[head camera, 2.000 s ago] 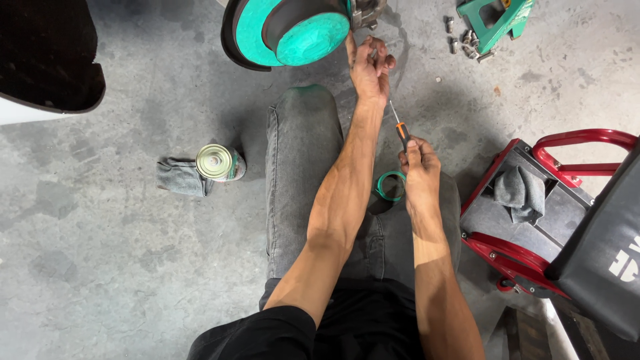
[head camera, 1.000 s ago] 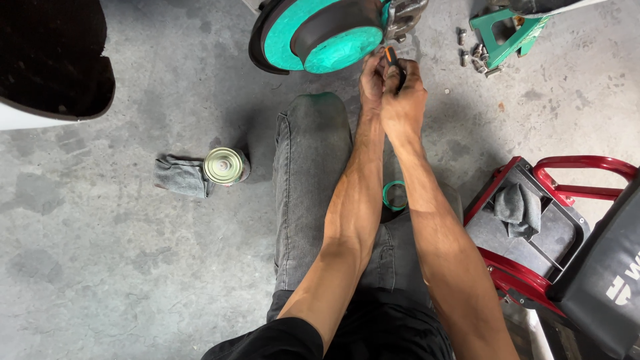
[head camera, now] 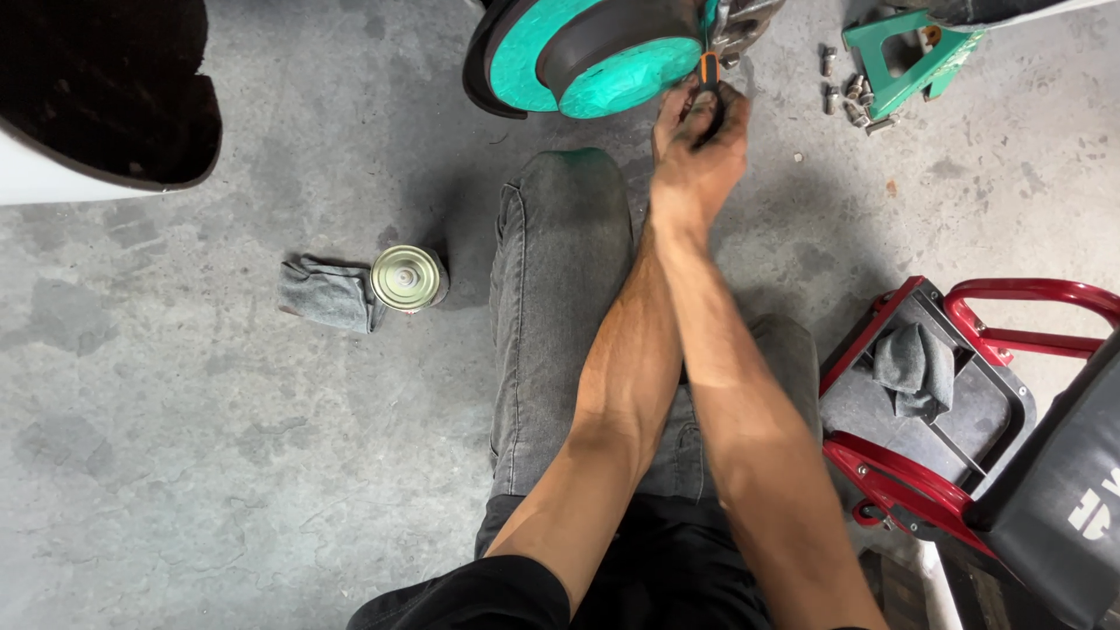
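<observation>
My right hand is closed around the black and orange handle of a small hand tool, likely a screwdriver. Its thin shaft points up to the edge of the wheel hub and brake disc, whose faces carry a bright green covering. Against that grip, partly behind it, my left hand is raised near the disc's lower right edge; its fingers are mostly hidden, so what they hold cannot be told. A metal brake part, probably the caliper or its bracket, sits right of the tool tip.
A green jack stand stands upper right beside several loose bolts. To the left are a spray can and a grey cloth. A red-framed rolling seat with another cloth is at right; a dark curved panel is upper left.
My right hand has moved up with the tool, from beside my left wrist to the disc's edge. The tool's tip now points up at the brake part.
</observation>
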